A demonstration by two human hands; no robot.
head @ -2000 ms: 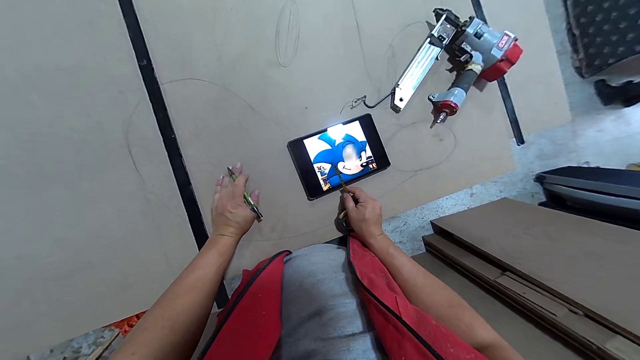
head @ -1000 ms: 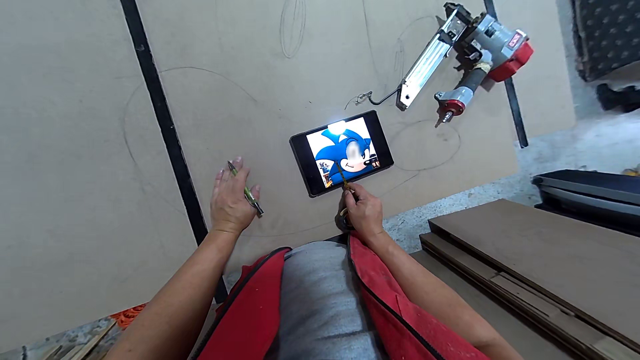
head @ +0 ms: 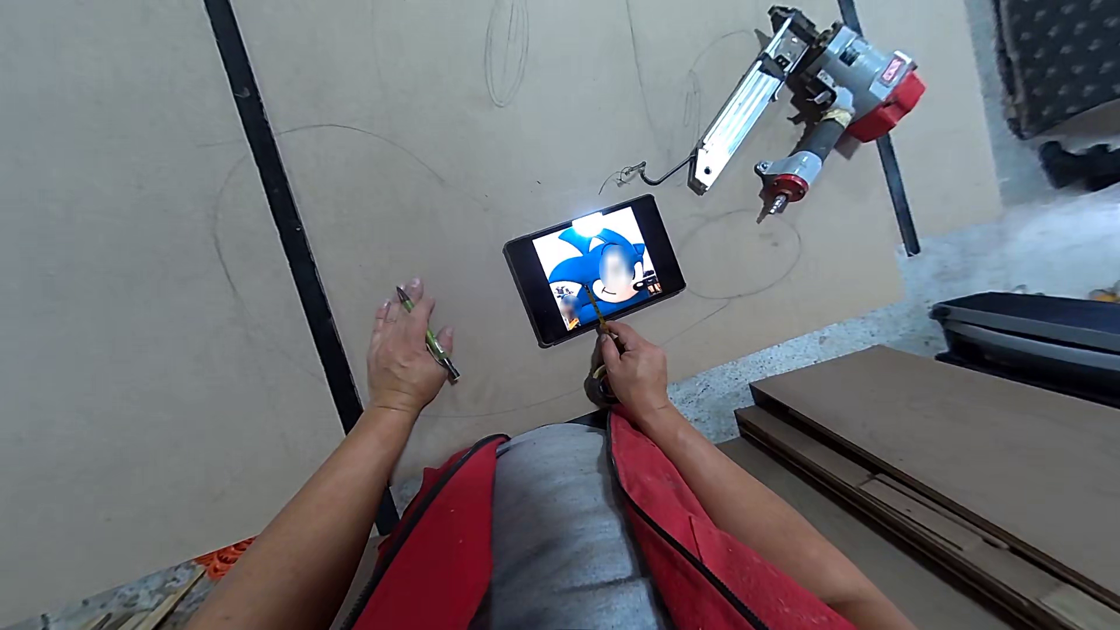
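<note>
A tablet [head: 523,276] in a dark case lies on a large pale board [head: 350,210], its lit screen showing a blue cartoon character. My right hand [head: 636,367] is closed around a tape measure [head: 598,385] at the tablet's lower edge, with a short length of yellow blade [head: 595,304] reaching over the screen. Left of the tablet, my left hand [head: 407,350] rests palm down on the board. A green pen [head: 431,339] is held between its fingers and thumb. Faint pencil curves run over the board around both hands.
A pneumatic nail gun [head: 822,114] lies at the upper right, its hook near the tablet. Dark strips [head: 284,210] cross under or between the boards. Stacked brown panels [head: 954,437] stand at the lower right, below a dark case [head: 1032,337]. Speckled floor shows past the board's edge.
</note>
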